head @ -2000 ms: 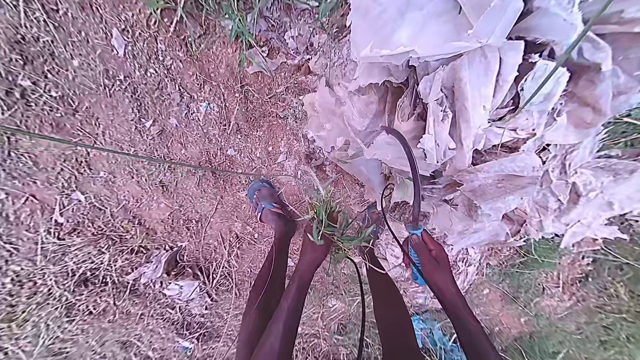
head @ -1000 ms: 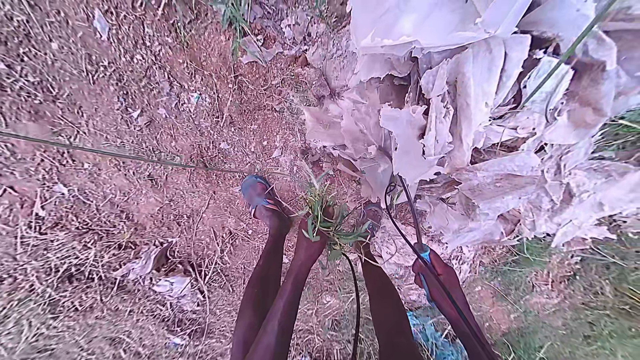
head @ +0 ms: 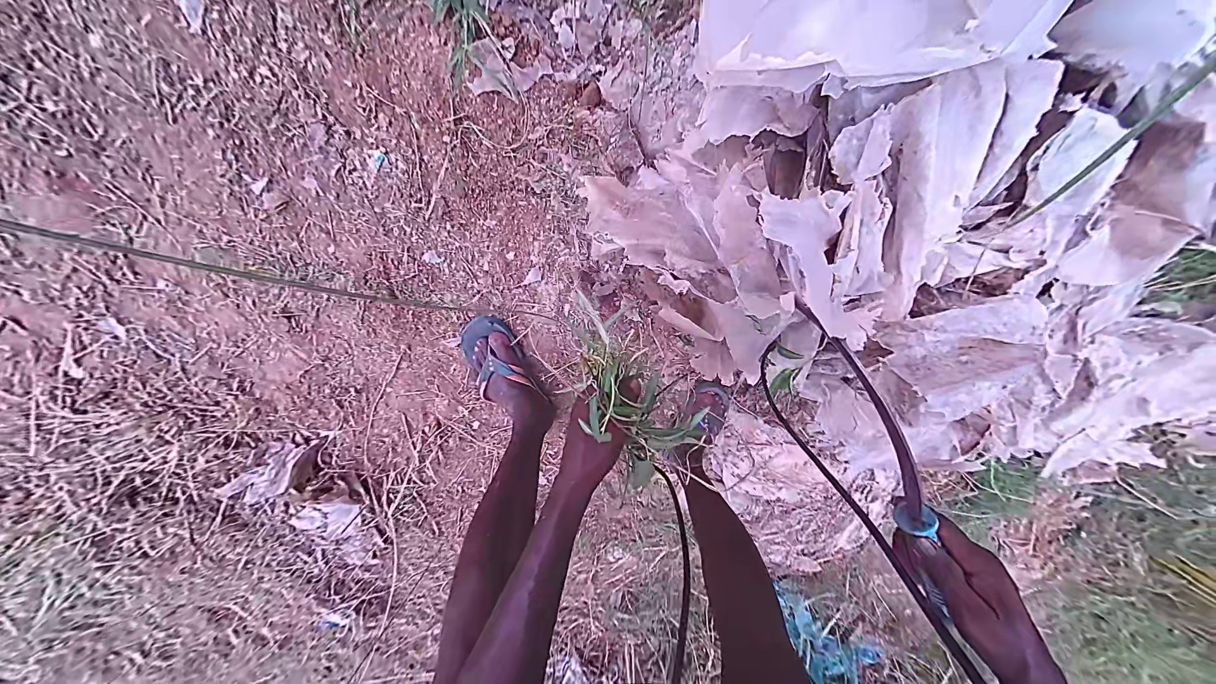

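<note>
My left hand [head: 598,432] is closed around a bunch of green leafy weeds [head: 622,394] between my two feet, its fingers partly covered by leaves. At the lower right my right hand [head: 969,579] grips the blue-wrapped handle [head: 917,522] of a sickle. The dark curved blade [head: 879,408] runs up and left from it, with its upper end against the torn pale sheets. A thin black cable [head: 807,446] loops beside the blade and passes by my right hand; another dark length [head: 684,570] hangs between my legs, below the weeds.
A heap of torn whitish sheets [head: 950,190] fills the upper right. Sandals [head: 489,347] are on my feet, on dry, straw-strewn ground. A taut green line [head: 237,271] crosses at left. Blue plastic scrap [head: 817,636] lies by my leg, and crumpled litter [head: 313,494] at lower left.
The sickle in my right hand has shifted down and to the right, its blade turning to lean left. My left hand still holds the weeds between my feet.
</note>
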